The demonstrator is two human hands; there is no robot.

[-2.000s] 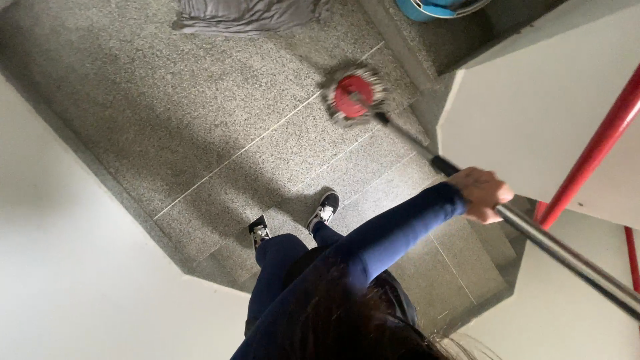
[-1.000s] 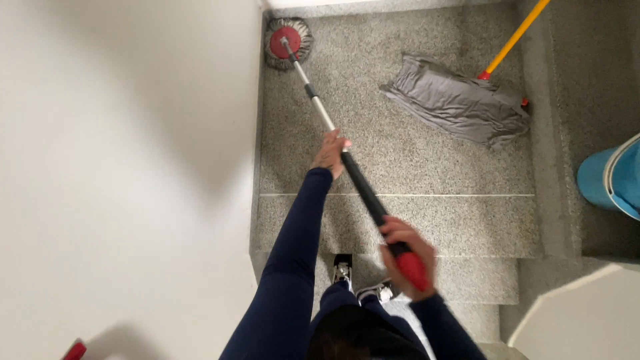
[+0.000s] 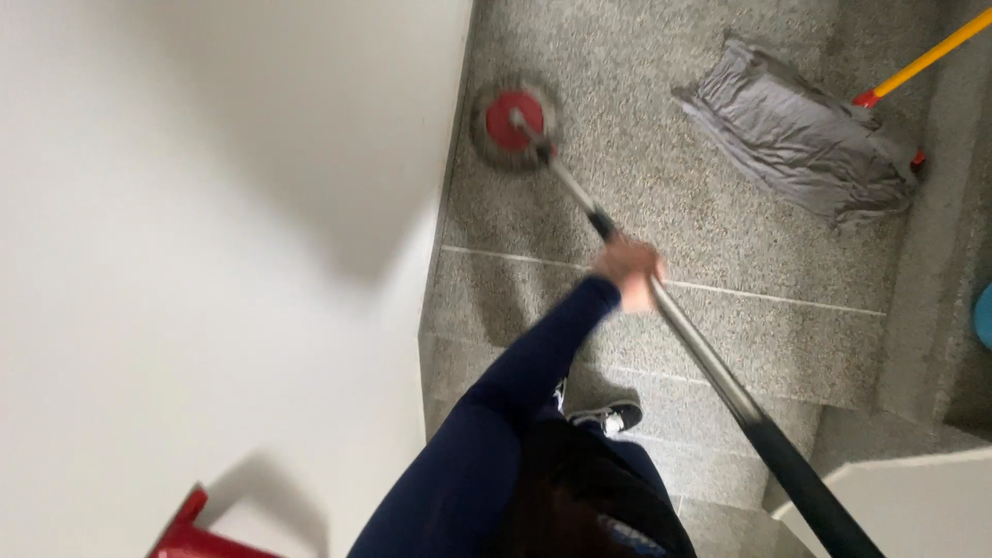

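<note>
My left hand [image 3: 632, 271], blurred, is closed around the metal pole of a round spin mop [image 3: 514, 121]. The mop's red disc head with a grey fringe is pressed near the wall's foot at the upper left of the landing, and it is blurred too. From my hand the pole runs down to the right, ending in a black grip [image 3: 806, 480] that leaves the bottom edge. My right hand is out of view. Further right on the speckled floor lies a flat mop draped with a grey cloth [image 3: 806, 139], its yellow handle [image 3: 934, 56] pointing up and right.
A white wall [image 3: 232, 232] bounds the left side, with a red metal rail [image 3: 209, 542] at its bottom. Steps [image 3: 697, 434] go down around my feet. Part of a blue bucket [image 3: 984, 316] shows at the right edge, beyond a raised ledge [image 3: 922, 232].
A second ago both my hands were on the pole; now only my left is in view there. The mop head has come back along the wall from the corner, towards me.
</note>
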